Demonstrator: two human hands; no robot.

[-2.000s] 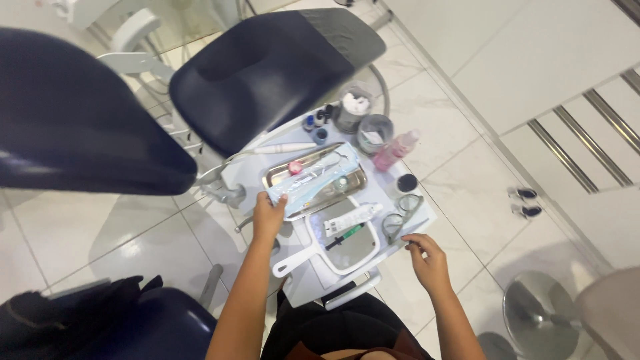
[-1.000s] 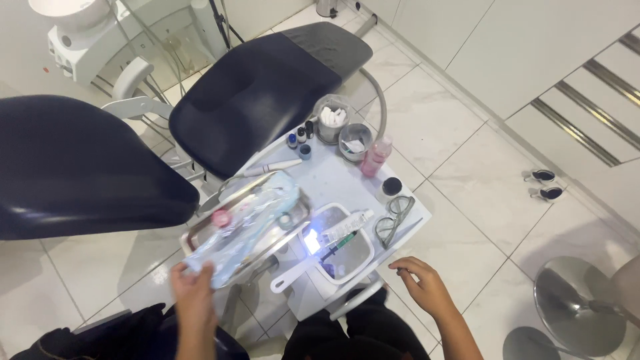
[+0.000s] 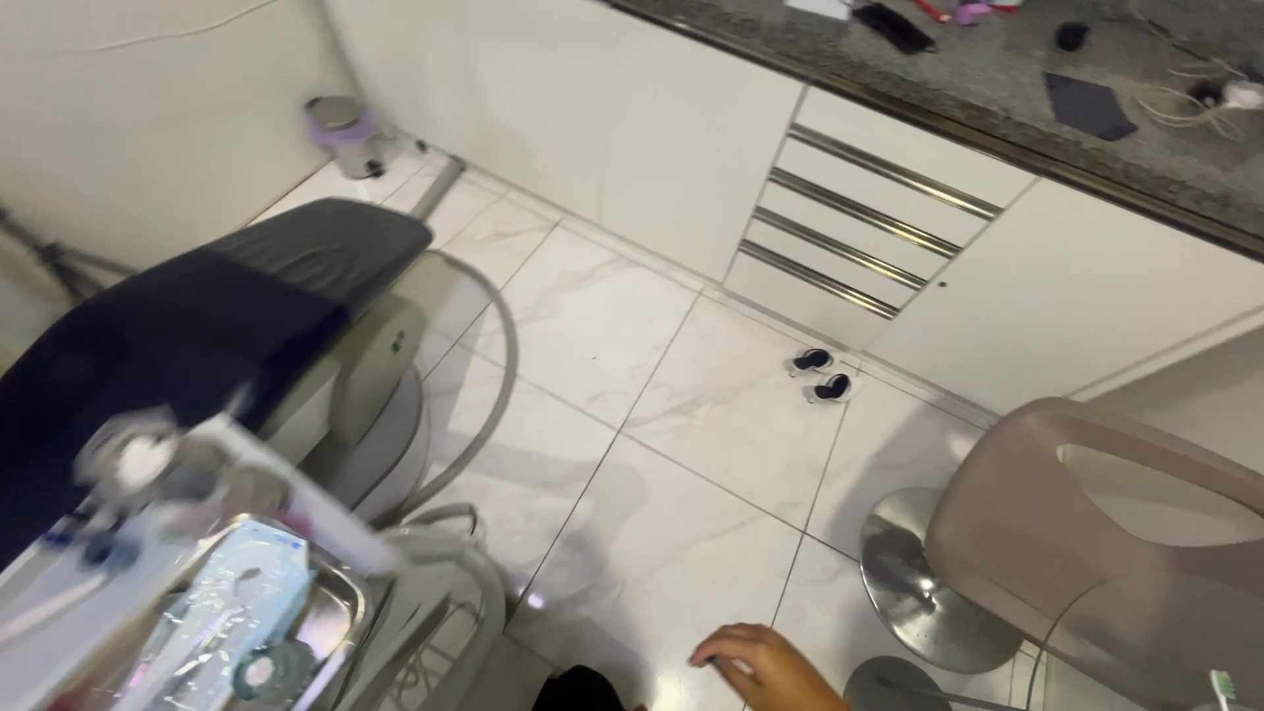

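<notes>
My right hand (image 3: 765, 664) is at the bottom edge, right of centre, its fingers bent together over the floor. A tiny dark spot shows at its fingertips; whether it holds something is unclear. My left hand is not in view. At the lower left, a metal instrument tray (image 3: 348, 591) is tilted across the view, overlapping the white dental trolley (image 3: 296, 474). On the tray lie a light blue item in clear plastic wrap (image 3: 242, 573) and a round teal-rimmed item (image 3: 262, 673). Blurred jars (image 3: 143, 459) and small dark blue bottles (image 3: 99, 543) stand on the trolley.
A dark blue dental chair (image 3: 197, 316) is at left, with a grey hose (image 3: 509, 355) curving over the tiled floor. White cabinets (image 3: 642, 128) carry a stone counter (image 3: 948, 109) with loose items. At right are a beige chair (image 3: 997, 504) with a round metal base (image 3: 918, 583) and sandals (image 3: 829, 387).
The view has swung far to the right. My left hand, earlier gripping the tray's edge, has left the view. The tray, earlier at the trolley's left side, now shows at its right. The hand mirror is out of view.
</notes>
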